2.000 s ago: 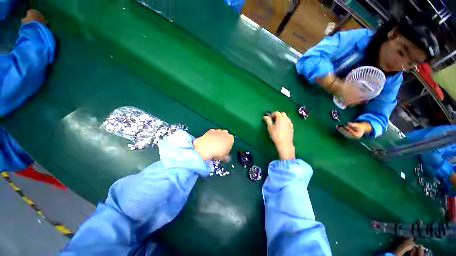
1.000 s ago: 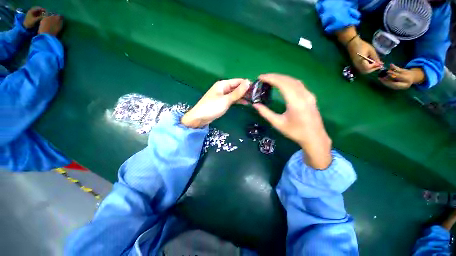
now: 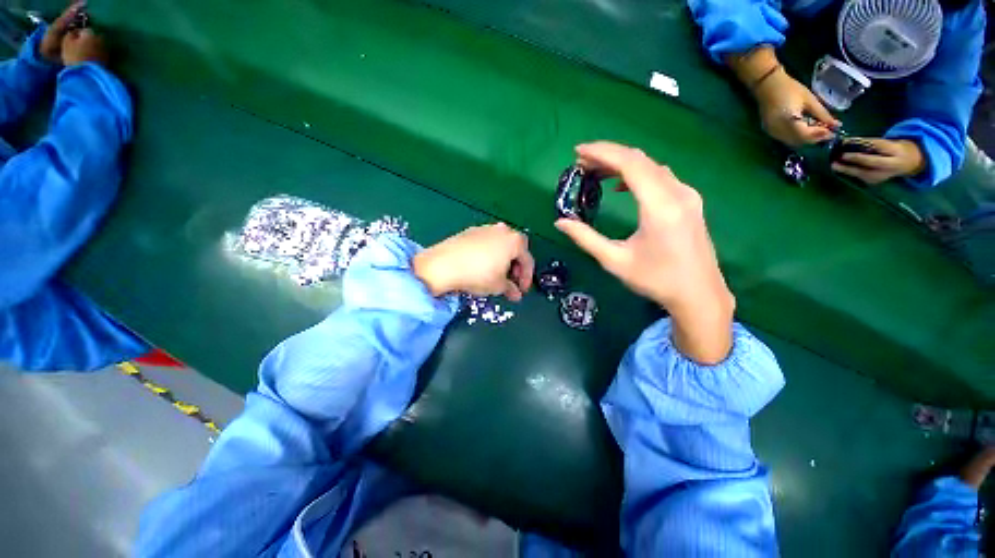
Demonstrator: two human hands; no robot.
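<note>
My right hand (image 3: pixel 666 234) holds a dark housing unit (image 3: pixel 577 193) on edge between thumb and fingers, above the green belt. My left hand (image 3: pixel 477 262) is low over the work surface, left of two dark units, with its fingers curled down; whether it holds a tiny part is hidden. One dark unit (image 3: pixel 552 278) lies just right of my left hand, and a second with silvery details (image 3: pixel 578 311) lies beside it. Tiny white-silver pieces (image 3: pixel 488 312) lie partly under my left hand. A clear bag of such pieces (image 3: pixel 286 233) lies further left.
The green belt (image 3: pixel 436 120) runs diagonally behind my hands. Across it, a person's hands (image 3: pixel 800 114) work on a dark part near a white fan (image 3: pixel 889 35). A white piece (image 3: pixel 663 84) lies beyond the belt. Other workers' arms are at left (image 3: pixel 68 196) and lower right.
Compared with a second ago, my left hand has moved off the held unit, down and slightly left toward the tiny pieces. My right hand still holds the unit at nearly the same place.
</note>
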